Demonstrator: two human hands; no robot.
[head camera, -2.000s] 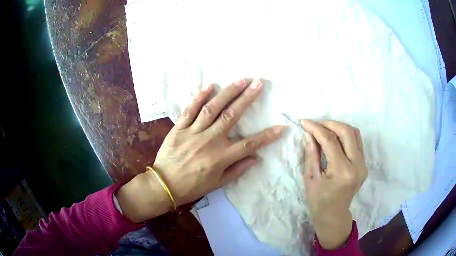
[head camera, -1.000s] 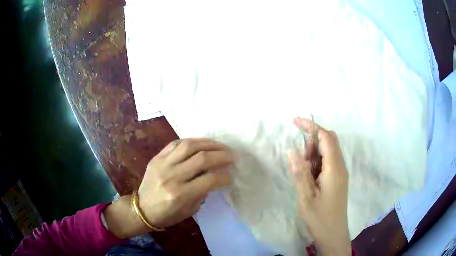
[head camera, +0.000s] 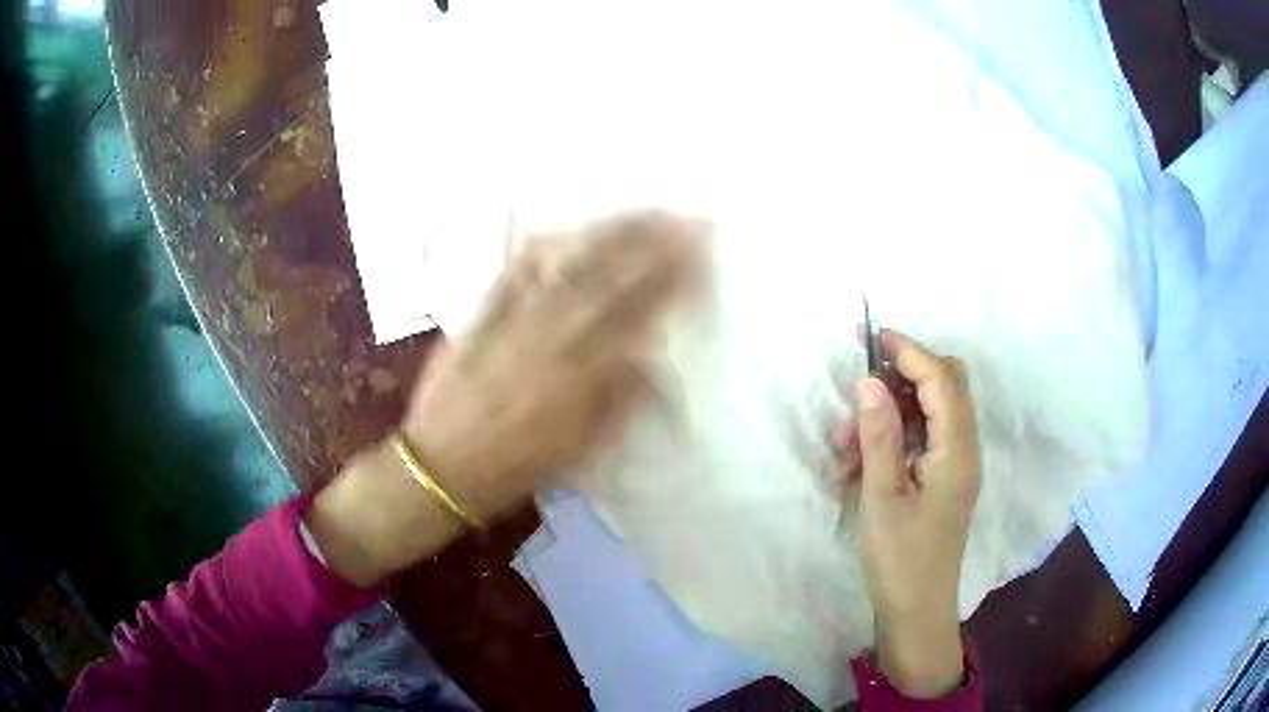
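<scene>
A large, soft, cream leather skin (head camera: 1030, 292) lies spread over white paper patterns, its upper part washed out by glare. My left hand (head camera: 557, 348), blurred, is over the skin's left part with the fingers pointing up and right; whether it touches the skin is unclear. My right hand (head camera: 912, 431) is over the skin's lower right part and holds a thin dark pointed tool (head camera: 873, 341) between thumb and fingers, tip upward. The rest of the tool is hidden in the hand.
The worn reddish-brown table (head camera: 251, 181) has a curved left edge. A white pattern (head camera: 383, 209) shows at left, another (head camera: 626, 612) below the skin, and more paper (head camera: 1197, 292) at right. A pale roll (head camera: 1197, 654) is at the lower right, dark green floor at left.
My left hand drew back to the skin's lower left edge, then moved up over the skin again. My right hand has turned, and the tool now points upward. The skin appears shifted slightly left.
</scene>
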